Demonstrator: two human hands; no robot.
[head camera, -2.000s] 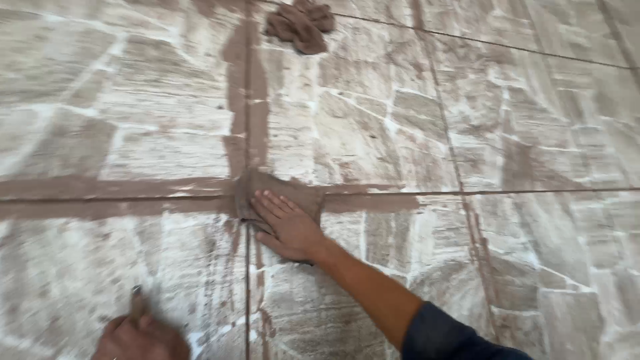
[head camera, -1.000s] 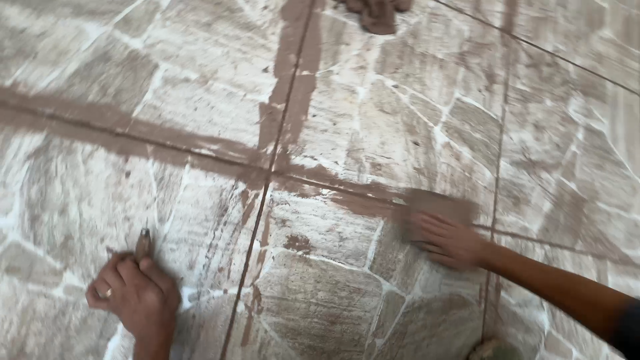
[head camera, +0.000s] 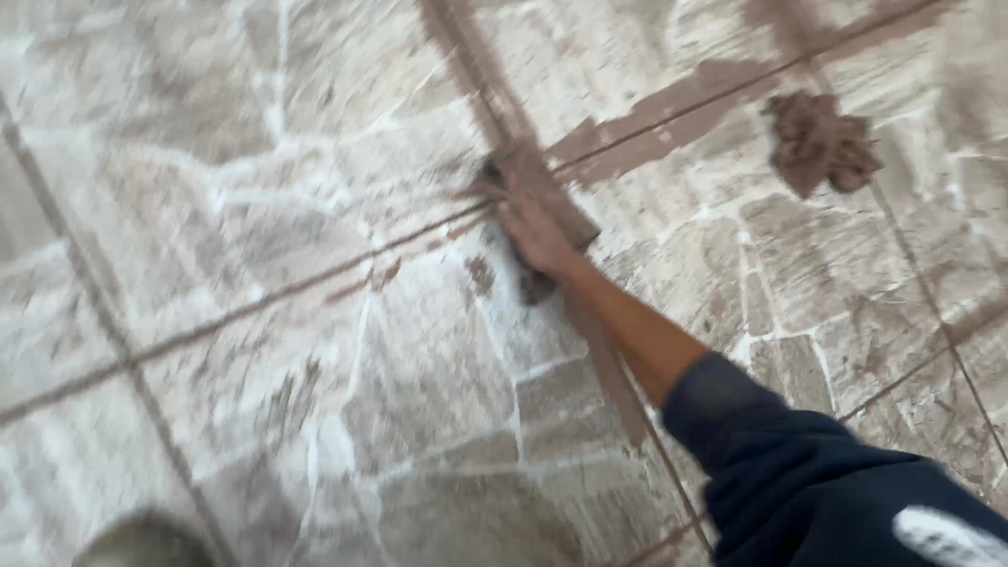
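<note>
My right hand lies with its fingers stretched out on a folded brown cloth, pressing it to the stone-patterned floor tiles. The cloth sits where two tile joints cross, and part of it shows dark and blurred beside the wrist. Brown grout is smeared along the joint to the upper right of the hand, and more of it runs along the joint above and below. My left hand is out of view.
A lump of brown grout or a crumpled soiled cloth lies on the tiles at the upper right; which one is unclear. A blurred rounded olive thing, perhaps a knee or a shoe, shows at the lower left edge.
My right hand and the cloth have moved to the crossing of the joints, from farther along a joint. My left hand has left the view. The view has turned strongly.
</note>
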